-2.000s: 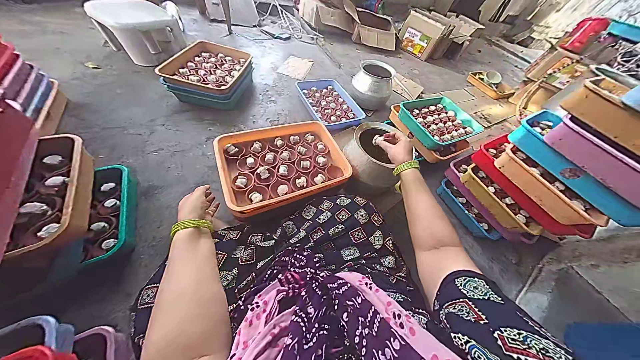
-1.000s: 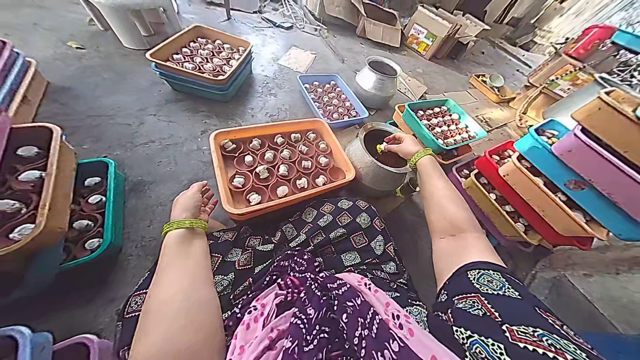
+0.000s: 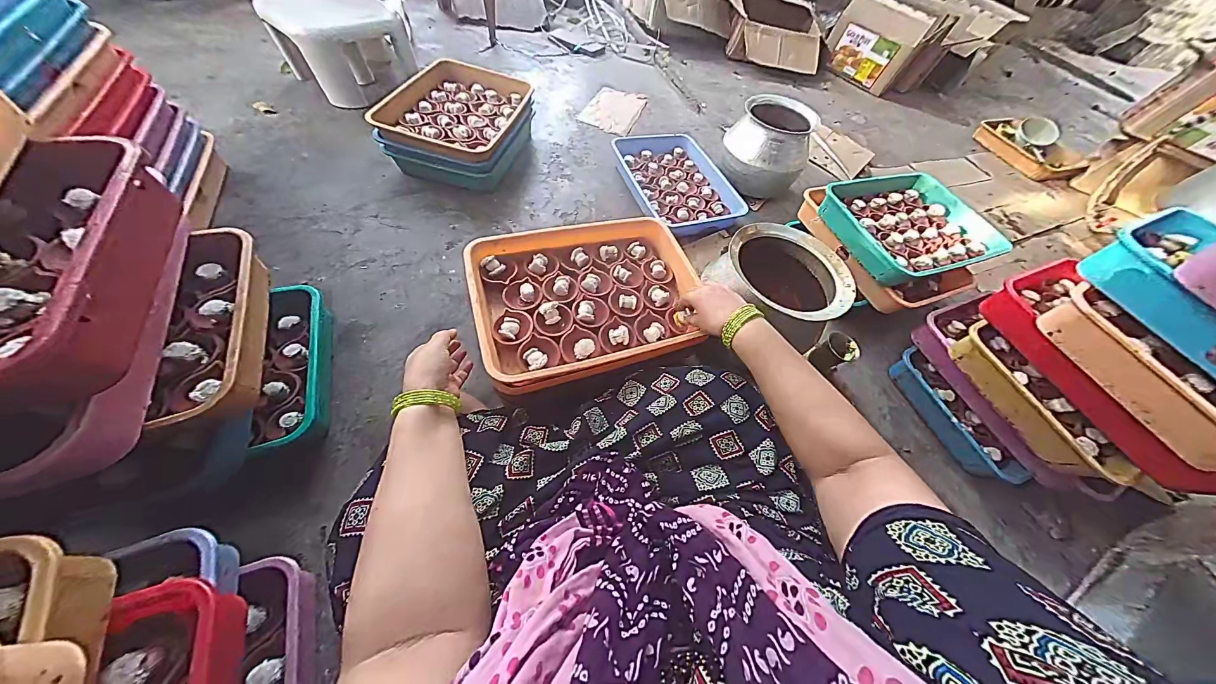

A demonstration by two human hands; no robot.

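An orange plastic tray lies in front of my lap, holding rows of small reddish-brown round cups, most with a white lump on top. My right hand is at the tray's right edge, its fingertips pinching a small yellowish thing over a cup. Just right of that hand stands a round metal pot with dark contents. My left hand hovers left of the tray's near left corner, fingers loosely curled, and nothing shows in it.
A blue tray, a silver metal pot and a teal tray with similar cups lie beyond. Stacked trays stand on both sides, including a red one at left. A small metal cup sits by the near pot. A white plastic stool stands behind.
My right hand has moved left from the mouth of the near metal pot to the right edge of the orange tray. My left hand stays beside the tray.
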